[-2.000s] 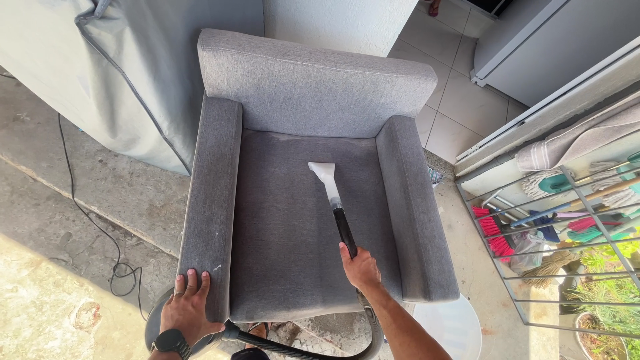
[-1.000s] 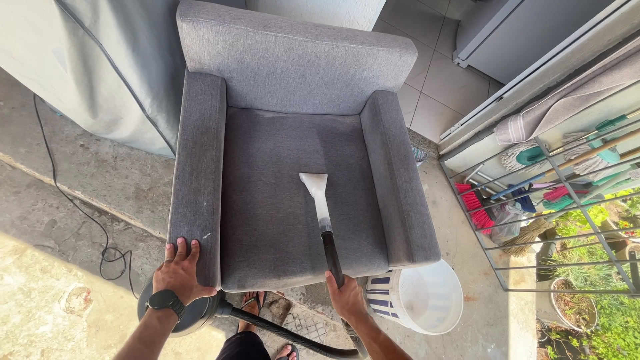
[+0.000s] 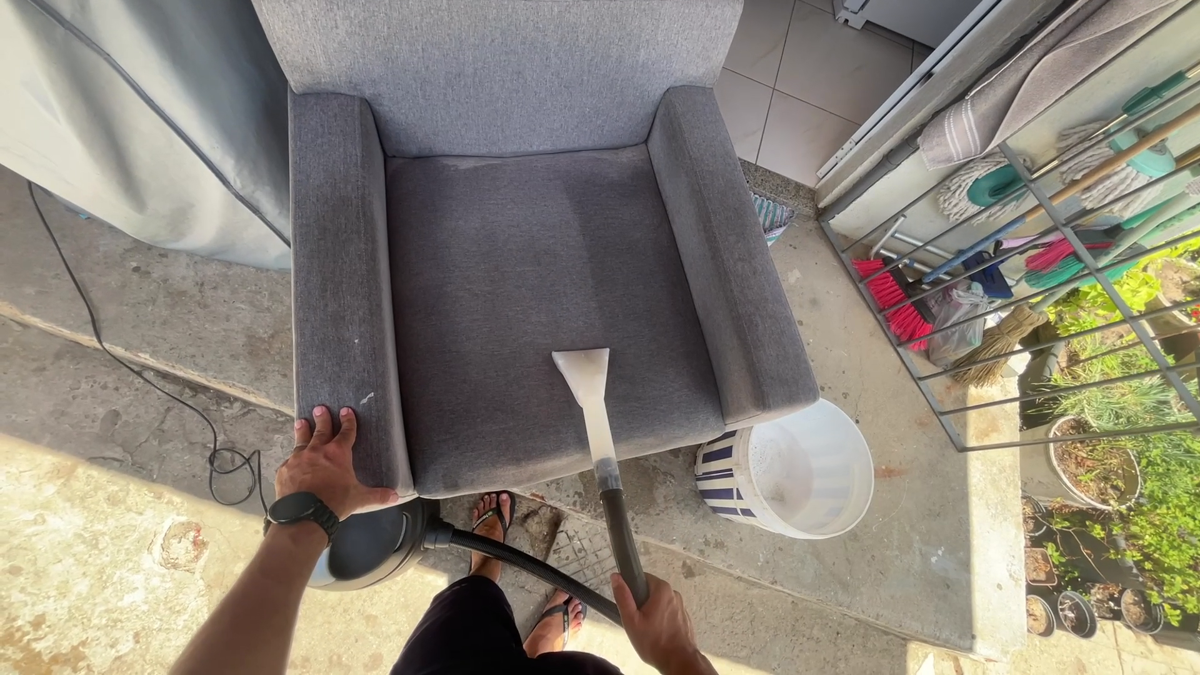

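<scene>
My right hand grips the dark handle of an upholstery extraction nozzle at the bottom centre. The nozzle's pale, flared head rests on the front part of the seat of a grey fabric armchair. My left hand, with a black watch on the wrist, lies with fingers spread on the front end of the chair's left armrest. It holds nothing. Below that armrest the rounded body of a vacuum cleaner partly shows, and a black ribbed hose runs from it toward my right hand.
A white bucket with dark stripes, holding cloudy liquid, stands by the chair's front right corner. A black cable lies on the concrete at left. A metal grille with mops and brooms behind it, and potted plants, are at right.
My right hand has drawn the nozzle from the middle of the seat back toward its front edge. My left hand stays on the armrest. More of the bucket shows now than in the first frame.
</scene>
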